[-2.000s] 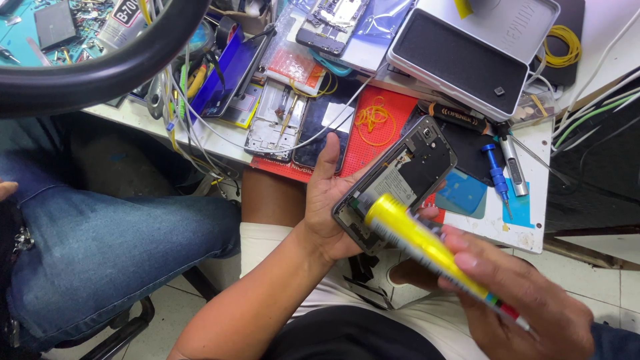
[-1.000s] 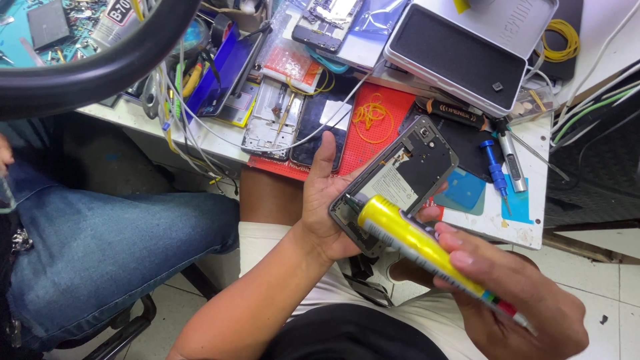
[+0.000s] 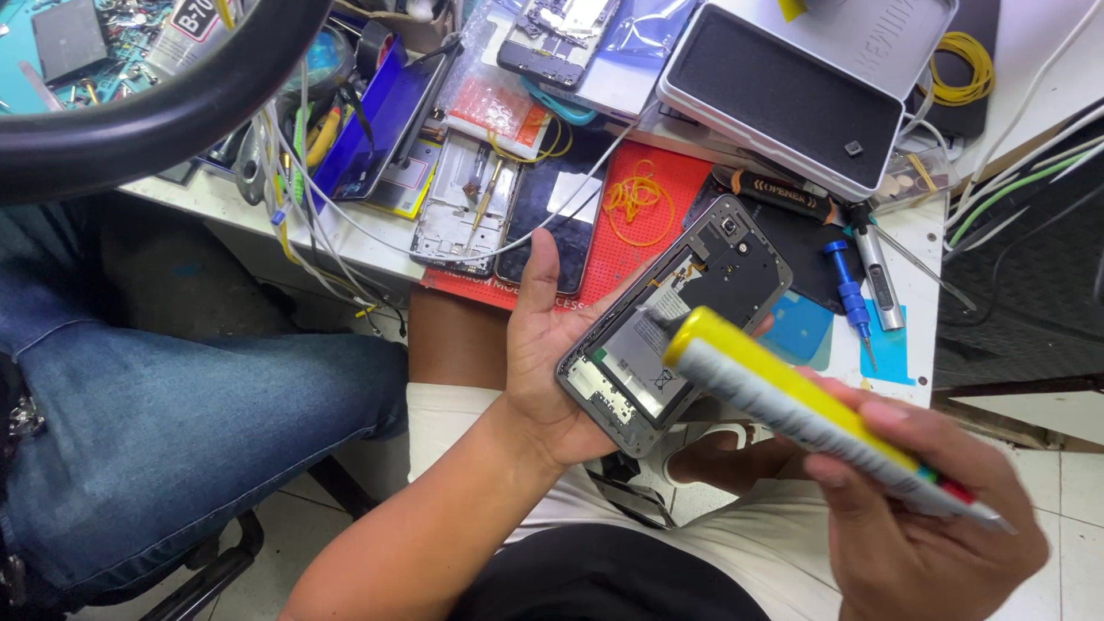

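An open-backed smartphone (image 3: pixel 690 328) lies tilted on the palm of my left hand (image 3: pixel 556 379), whose thumb points up beside the phone's long edge. Its battery, camera and flex cables are exposed. My right hand (image 3: pixel 931 509) is closed around a yellow and silver glue tube (image 3: pixel 793 405). The tube's dark, blurred nozzle hangs over the battery; whether it touches is not clear. On the red mat behind are a phone with a dark screen (image 3: pixel 552 224) and a tangle of orange-yellow wire (image 3: pixel 640 203). A bare phone frame (image 3: pixel 466 207) lies beside them.
An open metal case (image 3: pixel 780 95), an orange and black opener tool (image 3: pixel 783 194) and a blue screwdriver (image 3: pixel 849 293) lie at the right. Loose cables (image 3: pixel 302 224) hang over the table's front edge. A black ring (image 3: pixel 164 112) crosses the upper left; a person's jeans-clad leg (image 3: pixel 198 423) is below.
The tube's nozzle has moved from near the phone's lower end to over the middle of the battery. My left hand still holds the phone.
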